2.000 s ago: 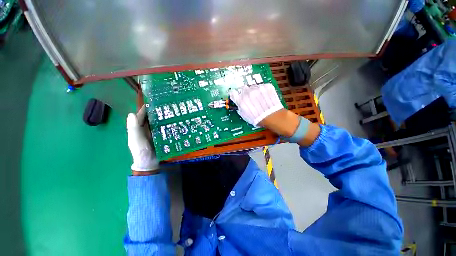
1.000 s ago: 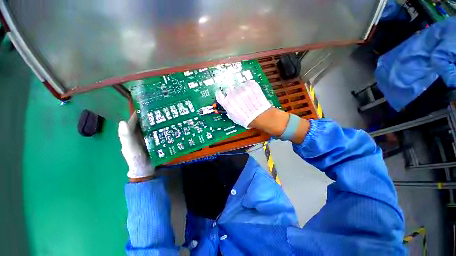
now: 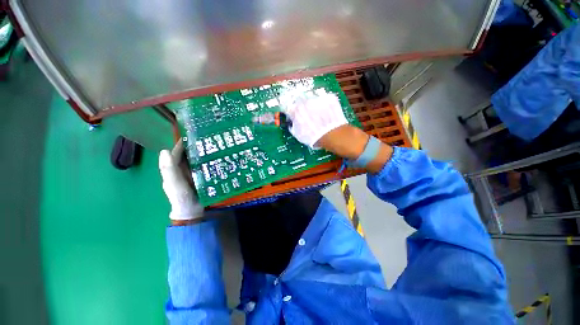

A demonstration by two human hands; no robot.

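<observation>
A large green printed circuit board (image 3: 273, 149) with silvery solder pads lies on the orange-brown slotted grate (image 3: 381, 124). My right hand (image 3: 316, 117), in a white glove, is closed around the flush cutters (image 3: 270, 119). Their metal jaws point left over the board's middle and look blurred; whether they touch the board cannot be told. My left hand (image 3: 179, 185), also gloved in white, holds the board's left edge, with the fingers partly hidden at the rim.
A large translucent shield (image 3: 254, 44) with a red-brown edge overhangs the board's far side. Black blocks stand on the green bench at left (image 3: 126, 152) and on the grate's right side (image 3: 375, 82). A person in blue (image 3: 540, 95) is at right, near metal frames.
My right hand and the cutters have moved up the board, away from me, since a second ago. The view has shifted slightly. My left hand stays at the board's left edge.
</observation>
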